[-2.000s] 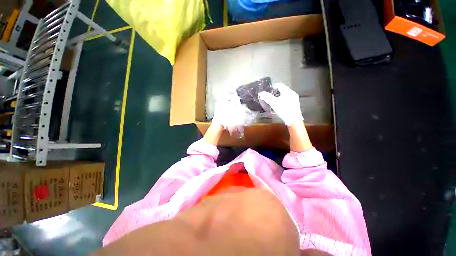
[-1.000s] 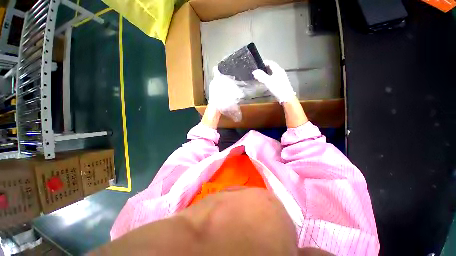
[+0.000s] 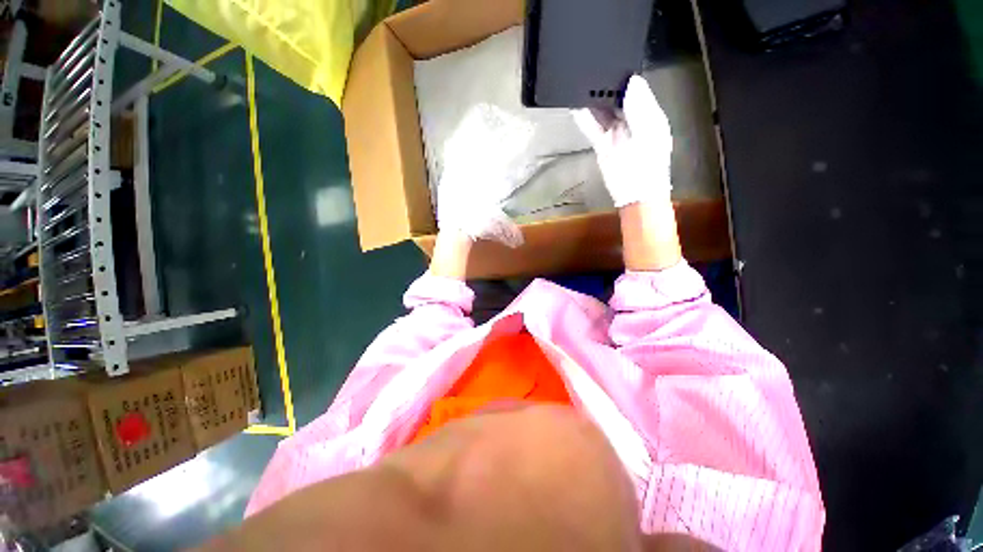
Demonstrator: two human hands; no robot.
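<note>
My right hand (image 3: pixel 634 146), in a white glove, grips the near edge of a matt black device unit (image 3: pixel 587 49) with a row of small slots along that edge. The unit is held over the open carton (image 3: pixel 386 173) and is cut off by the top of the picture. My left hand (image 3: pixel 471 178), also gloved, holds a clear crinkled plastic bag (image 3: pixel 501 224) over the carton's left part. The bag and glove blend together in the glare. A pale sheet (image 3: pixel 458 81) lies inside the carton.
Black device units (image 3: pixel 795 22) lie on the black line surface (image 3: pixel 852 259) to the right. A yellow bag (image 3: pixel 291 38) is behind the carton's left corner. A roller conveyor (image 3: pixel 81 183) stands at the left, with closed brown cartons (image 3: pixel 140 426) below it.
The device unit has come out of the plastic bag and moved forward and right in my right hand. My left hand has kept the bag. The view has shifted a little.
</note>
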